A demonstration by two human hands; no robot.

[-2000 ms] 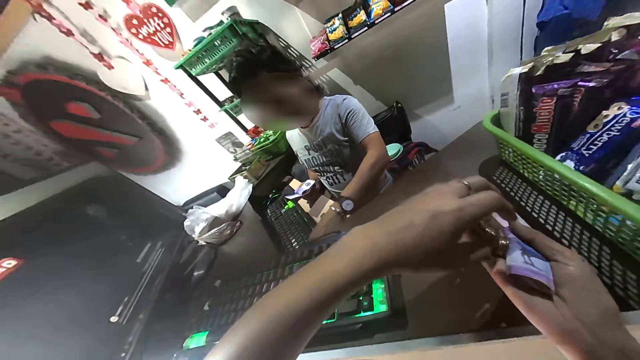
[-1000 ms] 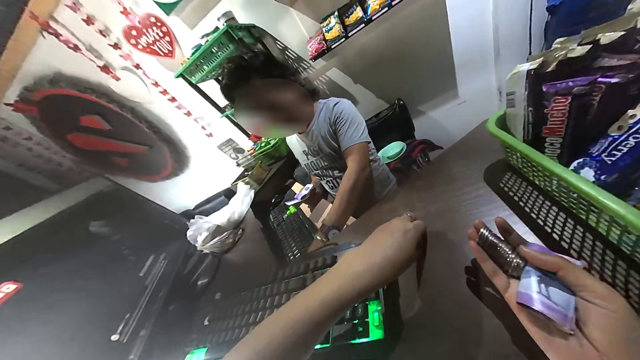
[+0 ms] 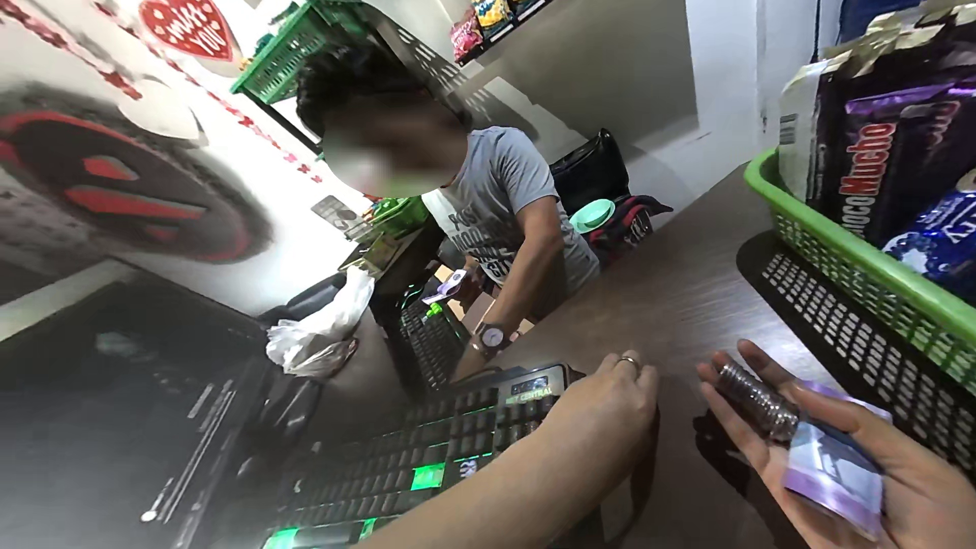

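My right hand (image 3: 831,450) is palm up at the lower right, its fingers around a stack of coins (image 3: 759,400) and a folded purple-and-white banknote (image 3: 835,473). My left hand (image 3: 610,412), with a ring on one finger, is curled knuckles up over the dark desk (image 3: 671,305) beside the corner of a black keyboard (image 3: 457,427) with green lights. Its fingertips are hidden, so whatever may be under them cannot be told. Across the desk, a person in a grey shirt (image 3: 503,191) holds a purple-and-white paper, seemingly a banknote (image 3: 450,284), near a second keyboard (image 3: 431,335).
A green plastic basket (image 3: 862,259) of snack packs (image 3: 877,152) stands at the right edge of the desk, close to my right hand. A large dark monitor (image 3: 114,412) fills the lower left. A white plastic bag (image 3: 320,328) lies behind the keyboard.
My left hand has moved away from the coins and banknote in my right hand, down to the desk by the keyboard. My right hand has opened out somewhat, showing the coin stack.
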